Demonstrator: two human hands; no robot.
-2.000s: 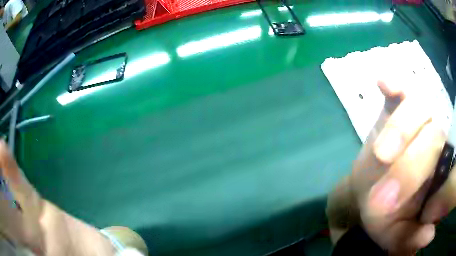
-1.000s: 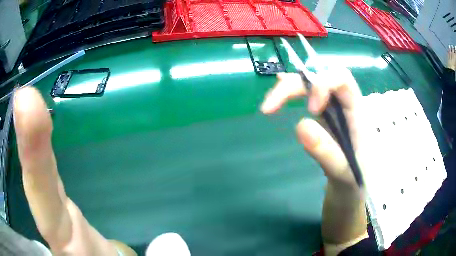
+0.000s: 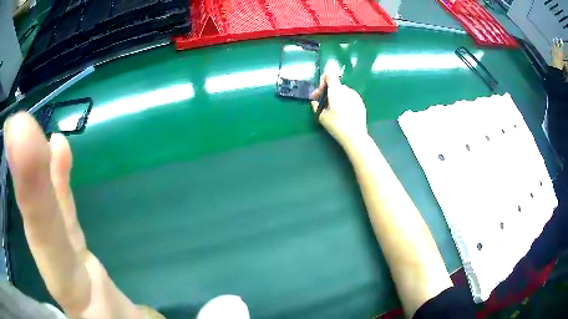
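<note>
A black phone middle frame (image 3: 296, 89) lies flat on the green mat near the red tray, its solid end towards me. My right hand (image 3: 342, 106) reaches out to the frame's near right corner, its fingertips at the edge. It holds dark-handled tweezers (image 3: 322, 98); their tips are blurred. Whether the fingers also grip the frame cannot be told. My left hand (image 3: 53, 212) is raised at the left, fingers up and empty, partly cut off by the picture's edge. A second frame (image 3: 46, 116) lies beyond its fingertips.
A red tray (image 3: 286, 30) and black trays (image 3: 106, 43) stand at the back. A thin dark frame (image 3: 492, 81) lies at the right, beyond a white perforated sheet (image 3: 479, 180). A pale tube (image 3: 65, 85) lies at left. Another person's hand (image 3: 557, 53) shows far right.
My right hand with the tweezers has moved forward to the middle frame. That frame now lies turned and further left in view. My left hand stays raised. The view has shifted slightly.
</note>
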